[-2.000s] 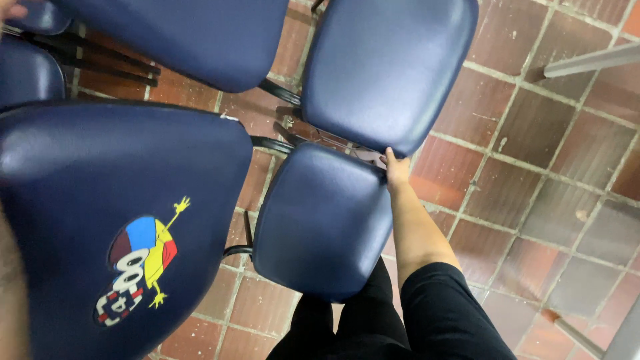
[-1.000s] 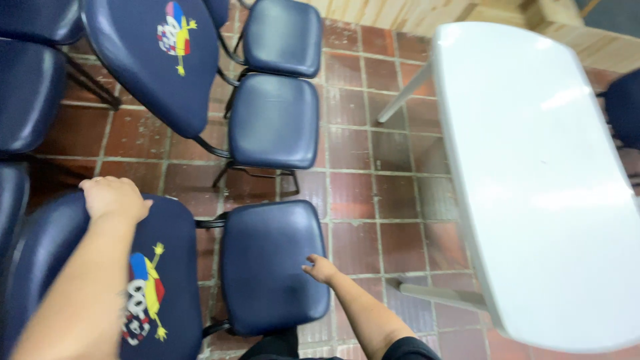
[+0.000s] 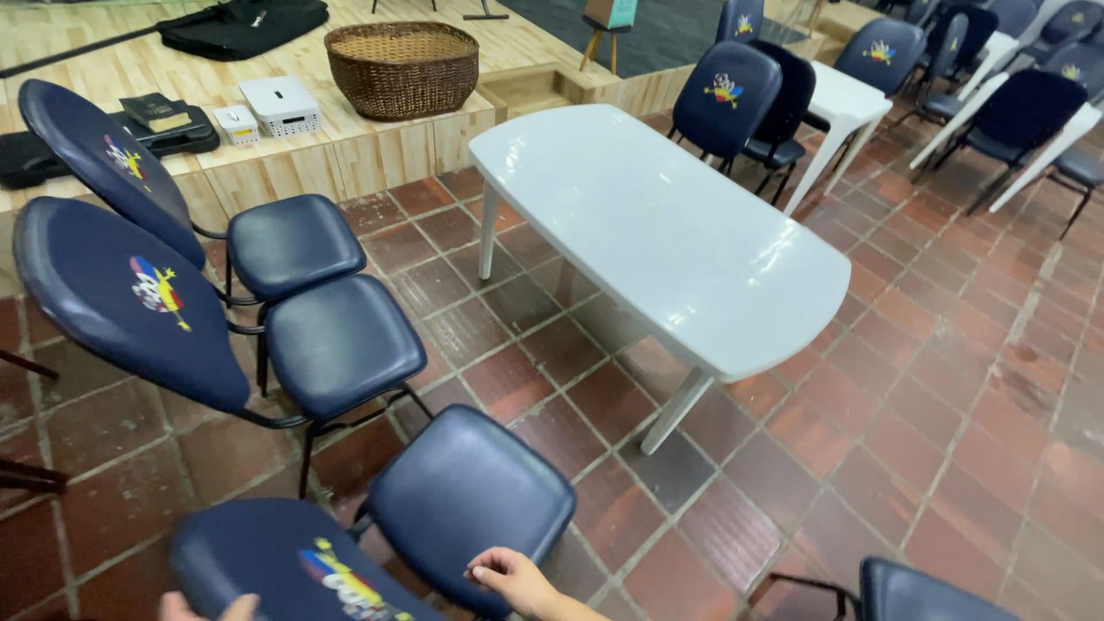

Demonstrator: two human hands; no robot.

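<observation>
My left hand (image 3: 207, 607) is at the bottom edge, on the top of a dark blue chair backrest (image 3: 259, 552) that bears a colourful cartoon figure; most of the hand is cut off. My right hand (image 3: 509, 578) is over the same chair's padded seat (image 3: 470, 492), its fingers loosely curled with nothing seen between them; whether it touches the seat I cannot tell. Beyond stand two similar chairs side by side, the nearer one with its seat (image 3: 343, 345) and the farther one with its seat (image 3: 295, 244). A white plastic table (image 3: 664, 233) stands to their right.
A wooden platform (image 3: 414, 151) at the back holds a wicker basket (image 3: 402, 73), white lidded boxes (image 3: 280, 105), a book (image 3: 155, 112) and a black bag (image 3: 246, 26). More chairs and white tables (image 3: 837, 95) stand at the upper right. Part of another chair (image 3: 923, 595) shows at the lower right.
The view has swung up and right, bringing the platform and far tables into sight. My right hand was at a seat's edge two seconds ago; the nearest chair has since been separated from the other two.
</observation>
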